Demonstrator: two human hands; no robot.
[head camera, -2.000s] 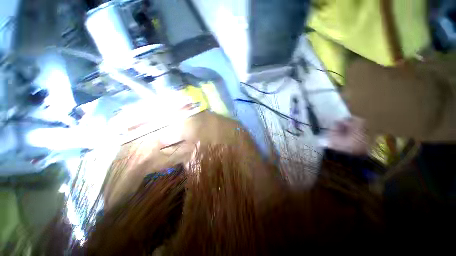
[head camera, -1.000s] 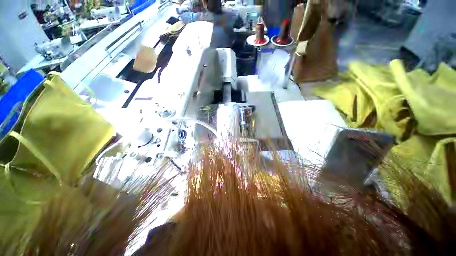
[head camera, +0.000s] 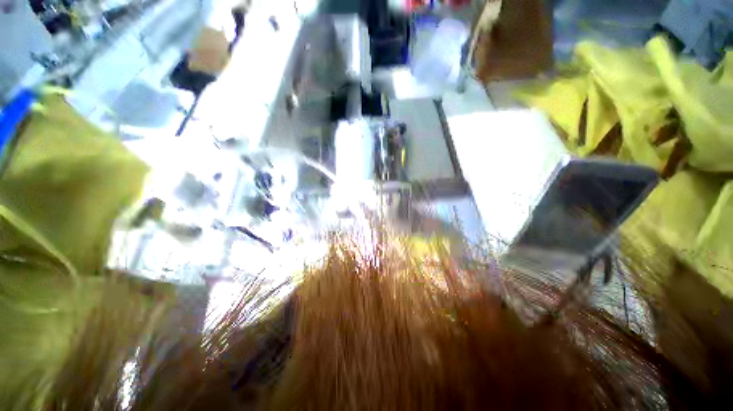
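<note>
The white industrial sewing machine (head camera: 265, 72) stands in the middle, blurred and partly lost in glare. Its needle area (head camera: 354, 156) is bright white. A small yellow patch (head camera: 430, 245) shows under the hair just right of the needle area; I cannot tell what it is. The grey-framed control panel (head camera: 591, 205) stands tilted at the right with a dark screen. Reddish-brown hair covers the lower view. Neither my left hand nor my right hand can be made out.
Yellow-green panels hang at the left (head camera: 72, 168) and more lie piled at the right (head camera: 683, 112). A white sheet or board (head camera: 510, 152) lies left of the control panel. A brown piece (head camera: 514, 40) hangs at the back. Cables (head camera: 591, 269) run below the panel.
Since one second ago the view has tipped downward, so the machine, control panel and yellow-green panels sit higher in the picture. The thread cones at the back have mostly left the view.
</note>
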